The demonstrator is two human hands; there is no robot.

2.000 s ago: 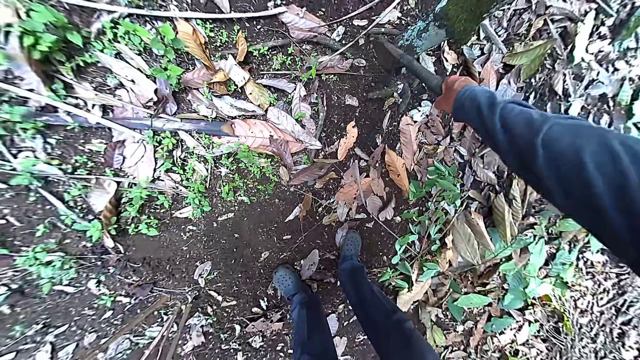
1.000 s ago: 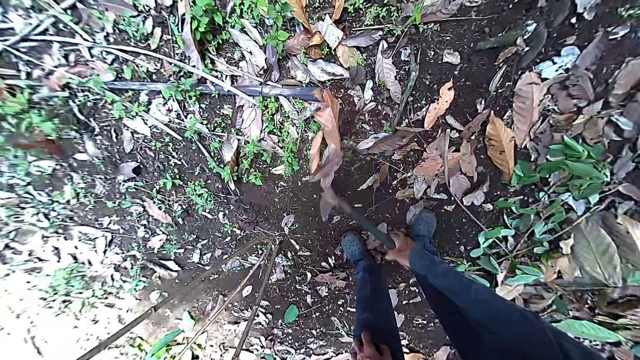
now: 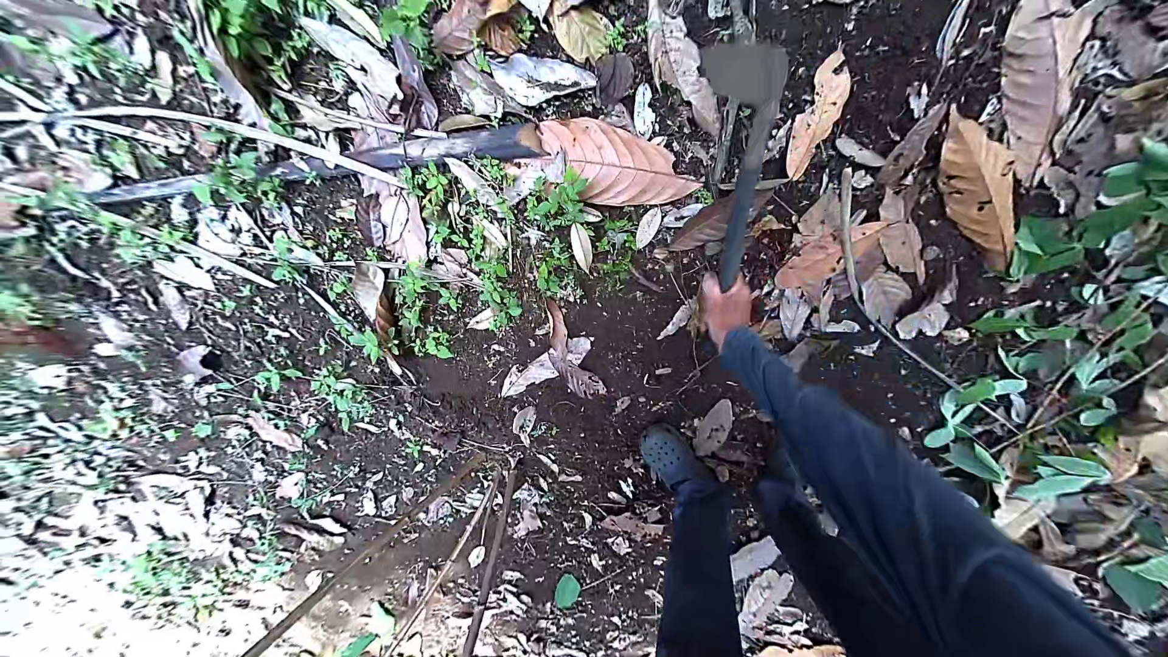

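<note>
My right hand [image 3: 727, 308], at the end of a dark blue sleeve, grips the lower end of a long dark handle. The handle belongs to a hand tool [image 3: 748, 173] with a broad, flat, grey head at its far end; motion blur hides the exact kind. The tool points away from me over the leaf litter, its head near a curled orange-brown leaf [image 3: 818, 114]. Whether the head touches the ground cannot be told. My left hand is out of the frame. Below the hand, a grey clog with holes [image 3: 671, 456] stands on dark soil.
A dark pole [image 3: 365, 162] lies at the upper left, its end against a large pinkish dry leaf [image 3: 616, 164]. Thin sticks [image 3: 493, 557] lean across the lower left. Low green plants [image 3: 1049, 465] grow at the right. Small weeds [image 3: 493, 274] sprout left of the tool.
My right hand, close to my feet one second ago, has swung forward with the tool. A hand seen low by my leg then is now out of view. The view has shifted.
</note>
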